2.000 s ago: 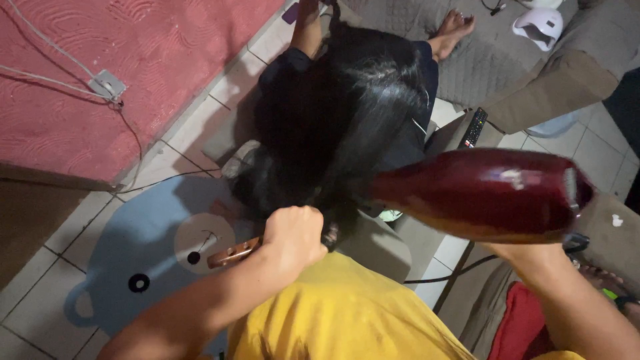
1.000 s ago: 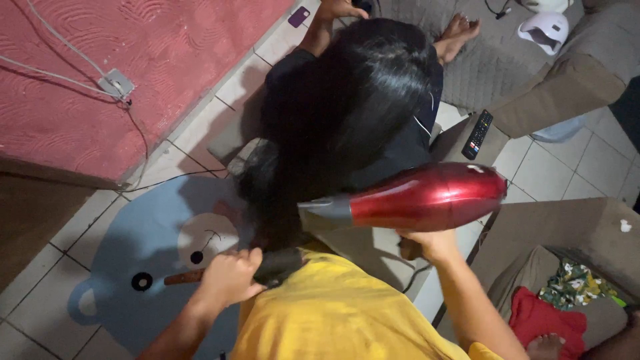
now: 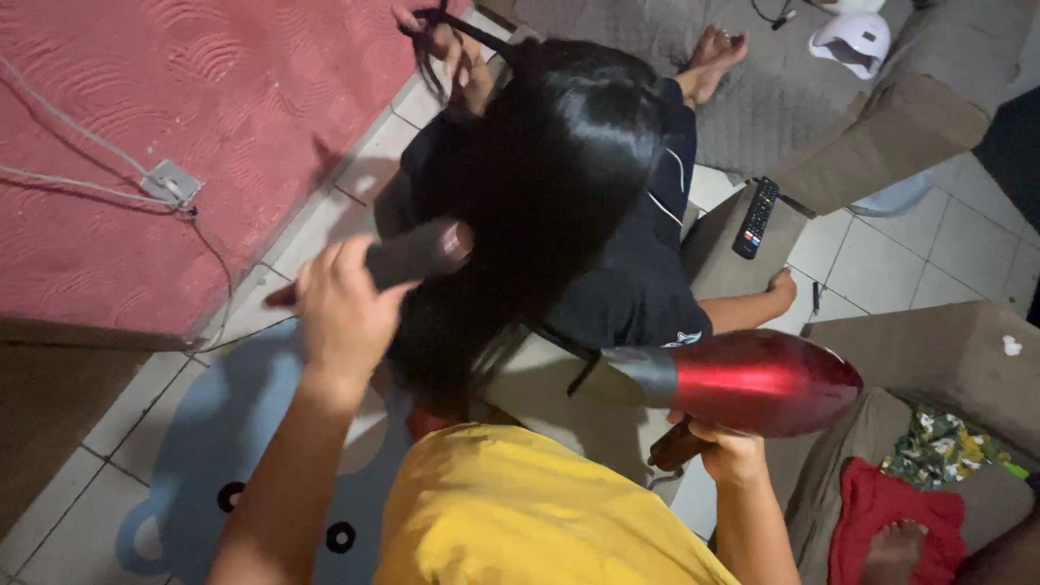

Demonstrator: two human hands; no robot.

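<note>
My left hand is closed around the handle of a round hairbrush, whose barrel lies at the left side of a seated person's long dark hair. In my right hand is the handle of a red hair dryer. Its grey nozzle points left, toward the lower ends of the hair, with a gap between them. The person faces away, in a dark shirt, and holds a strand of hair in a raised hand at the top.
A remote control rests on a sofa arm at the right. A wall socket with cords is on the pink wall. A blue bear-shaped rug covers floor tiles at the left. Another person's foot is on red cloth, lower right.
My left hand has moved up with the brush, from beside my yellow shirt to the hair's left side. The seated person's raised hand now shows a strand in its fingers.
</note>
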